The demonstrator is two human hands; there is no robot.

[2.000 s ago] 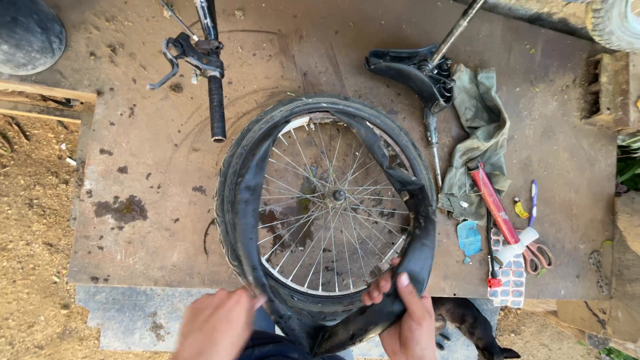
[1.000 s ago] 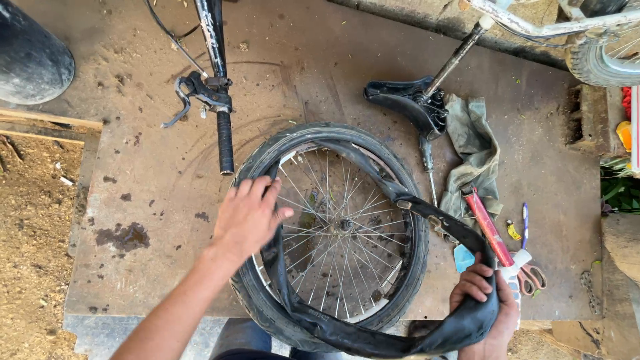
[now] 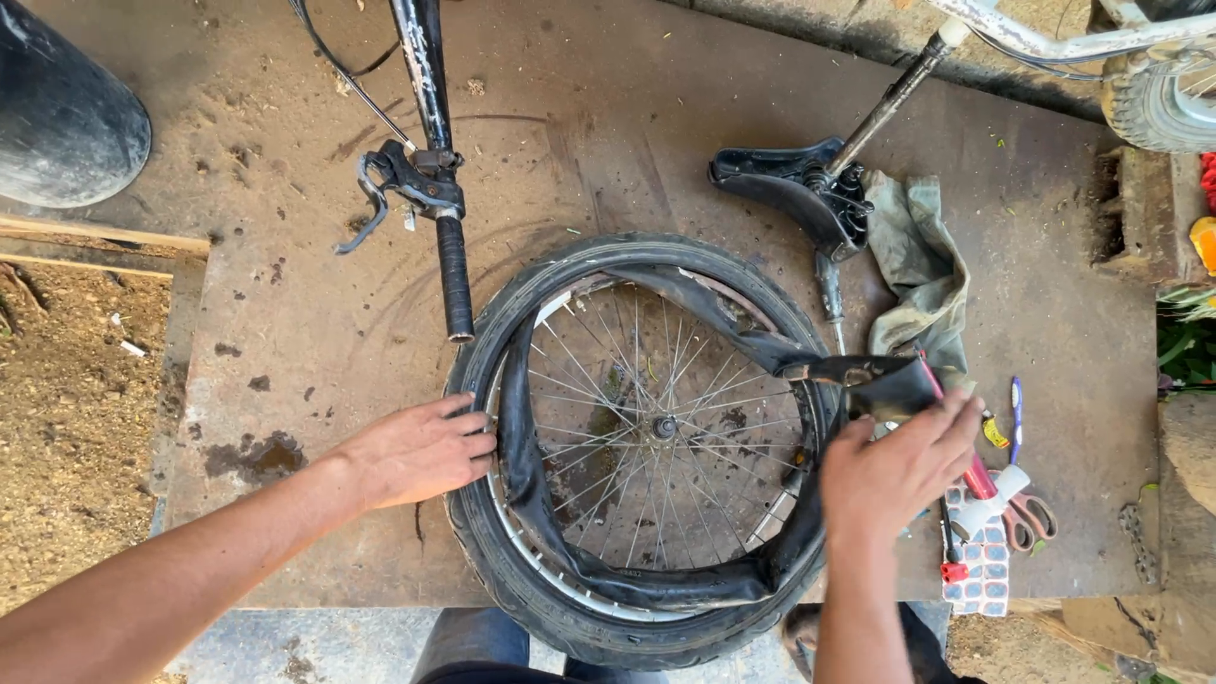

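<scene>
A bicycle wheel with its tyre (image 3: pixel 627 646) lies flat on the brown board. A black inner tube (image 3: pixel 665 581) runs loosely inside the tyre, over the rim and spokes, and its right part bulges out past the tyre. On the left side of the tyre rests my left hand (image 3: pixel 427 451), palm down, fingers spread, gripping nothing. My right hand (image 3: pixel 893 465) is on the right, at the bulging part of the tube and over a red hand pump (image 3: pixel 978 478); its palm side is hidden, so whether it grips the tube cannot be told.
A handlebar grip with brake lever (image 3: pixel 454 275) lies upper left of the wheel, a bicycle saddle (image 3: pixel 788 190) upper right. Right of the wheel are a grey-green cloth (image 3: pixel 917 266), scissors (image 3: pixel 1031 521), a patch sheet (image 3: pixel 988 570) and a screwdriver (image 3: pixel 829 290). A black bucket (image 3: pixel 66 114) stands upper left.
My left hand has moved left from the inner edge of the wheel onto the tyre. My right hand has moved up, and the tube's lower part, pulled out beyond the tyre before, now lies within the wheel.
</scene>
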